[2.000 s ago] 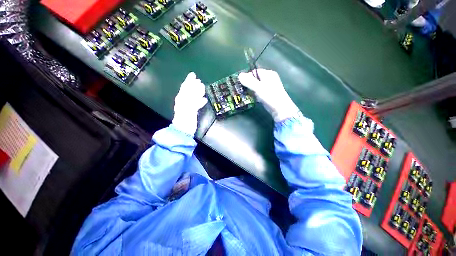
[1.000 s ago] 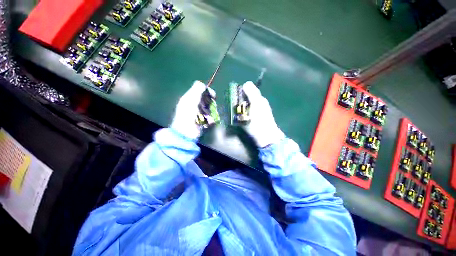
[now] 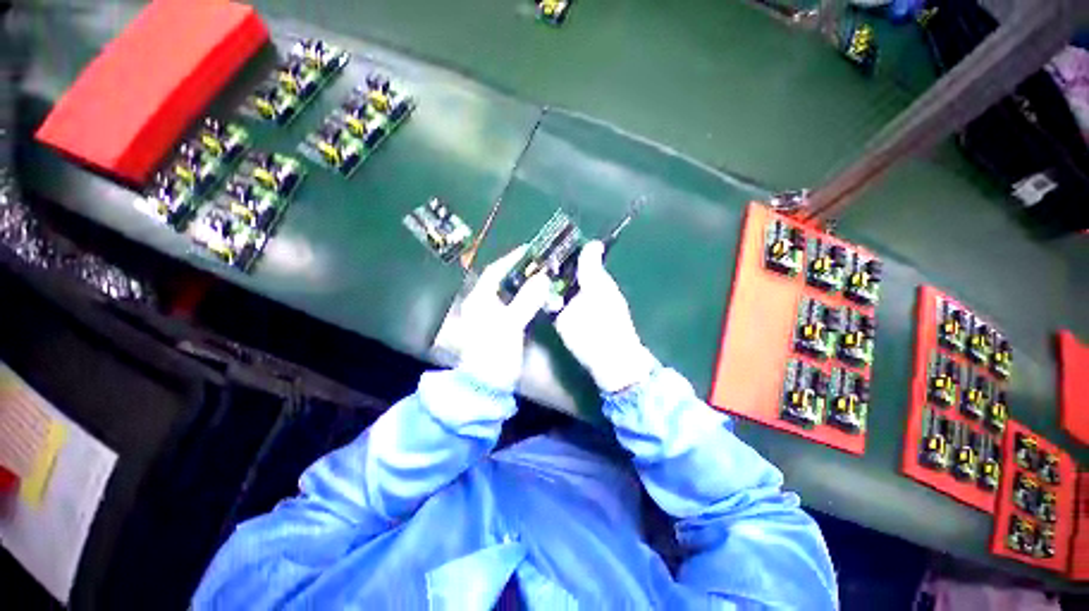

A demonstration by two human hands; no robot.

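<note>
In the head view, both hands wear white gloves. My left hand [image 3: 492, 320] holds a small green circuit board [image 3: 540, 257] by its left and lower side, the board tilted above the mat. My right hand [image 3: 603, 316] touches the right side of the same board with its fingertips. Dark tweezers [image 3: 623, 224] stick out from my right hand, tips pointing up and right. A single circuit board [image 3: 440, 229] lies loose on the green mat [image 3: 669, 269], just left of the mat seam and beyond my left hand.
Joined board strips [image 3: 358, 123] lie in rows at the left beside a thick red block [image 3: 155, 84]. Red pads [image 3: 755, 340] with boards in grids lie at the right. A slanting metal post [image 3: 931, 113] rises behind them. A reddish-brown line [image 3: 487, 229] runs along the seam.
The two joined boards held earlier have been parted. One now lies on the mat at the left, and both hands have come together on the other. The view has shifted.
</note>
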